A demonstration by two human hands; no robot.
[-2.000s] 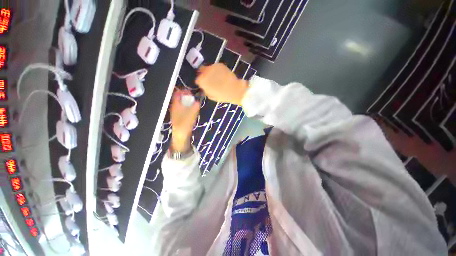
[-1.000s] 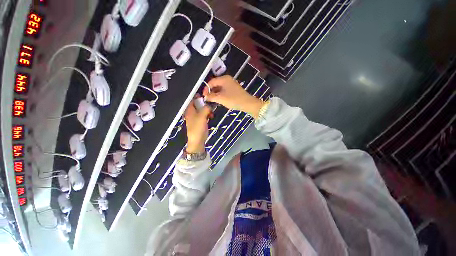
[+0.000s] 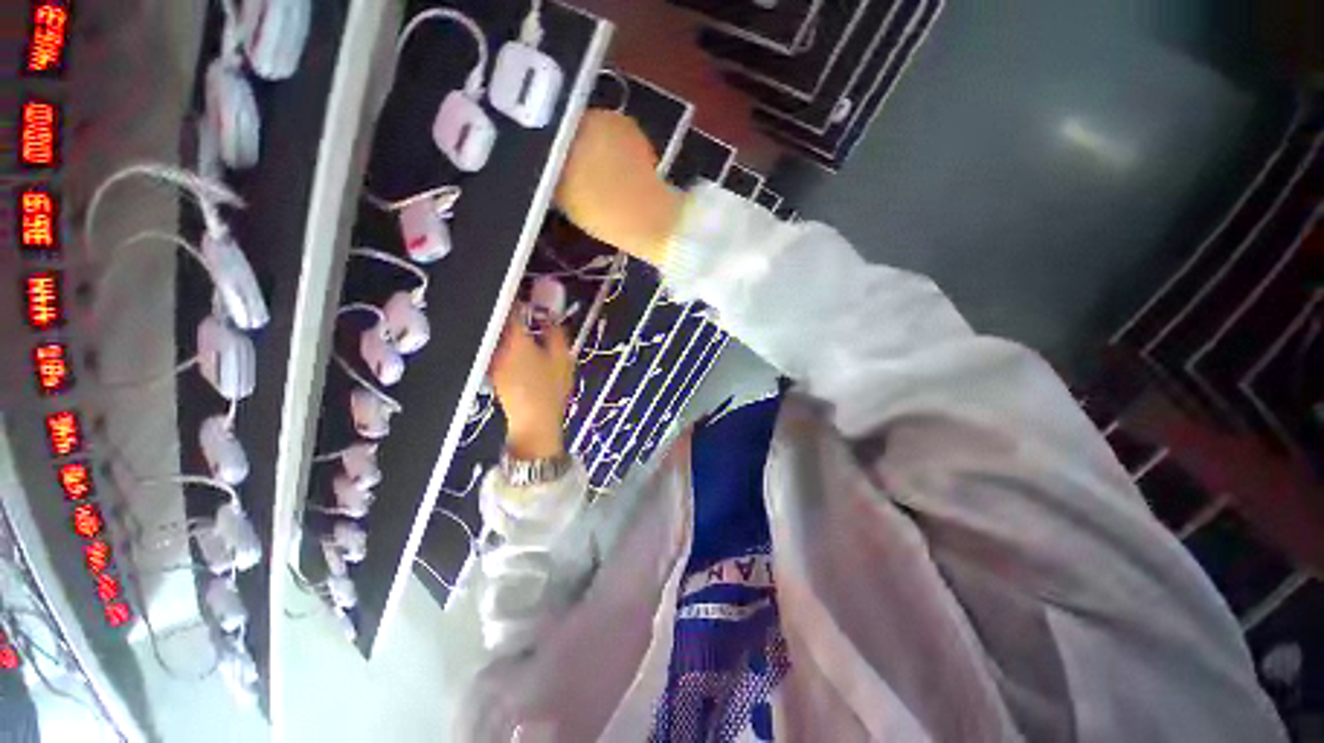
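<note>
My left hand [image 3: 533, 380], with a metal watch or bracelet at the wrist, holds a small white rounded case [image 3: 549, 296] in its fingertips just under the front edge of a black shelf. My right hand [image 3: 617, 177] is above it at a lower shelf's end. Its fingers are curled, partly hidden behind the shelf edge and blurred, so I cannot tell what they hold. White cases [image 3: 526, 83] with thin white cables lie in rows on the black shelf [image 3: 487, 218] to the left of my hands.
A white shelf edge strip [image 3: 501, 312] runs diagonally beside my hands. More tiers with loose white leads lie below. Red digital displays [image 3: 39, 218] line the far left. Another rack [image 3: 813, 73] stands at the top, and dark racks stand at the right.
My right hand has moved up and away from my left hand, which still holds the case. The case seen earlier near the lower shelf's end is now hidden behind my right hand.
</note>
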